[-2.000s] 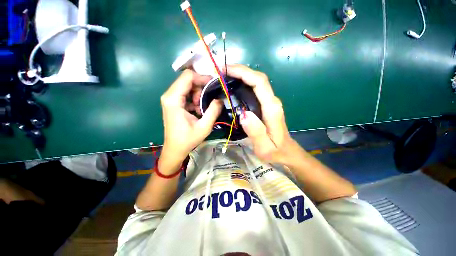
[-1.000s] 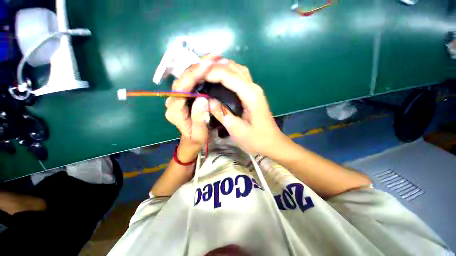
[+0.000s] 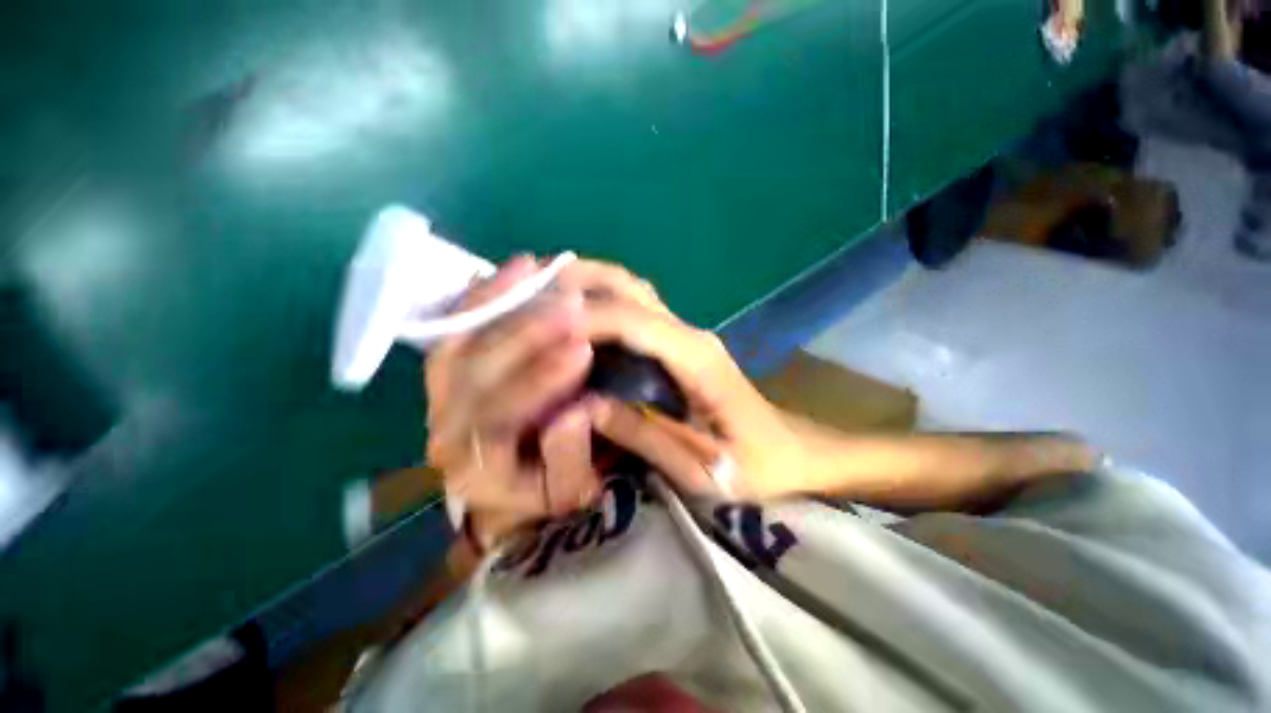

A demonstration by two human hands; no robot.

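A white camera base (image 3: 404,279) with a curved white cable sticks out at the upper left of my hands. A black ball housing (image 3: 637,379) shows between my hands, close to my shirt. My left hand (image 3: 509,397) is blurred and closed around the white and black unit. My right hand (image 3: 683,376) holds the black ball from the other side, thumb and fingers around it. A bit of yellow shows at the ball. The inside of the ball and most of the wires are hidden by my fingers.
The green bench (image 3: 586,167) runs diagonally, its near edge just beyond my hands. A small part with a red lead (image 3: 711,42) lies at the top. Another person's hand (image 3: 1062,28) shows at the top right. Boxes (image 3: 1101,216) stand beyond the bench edge at right.
The view has swung to the right, and the white stand at left has gone out of it. My hands have closed further around the ball, and the red-yellow lead no longer sticks out to the left.
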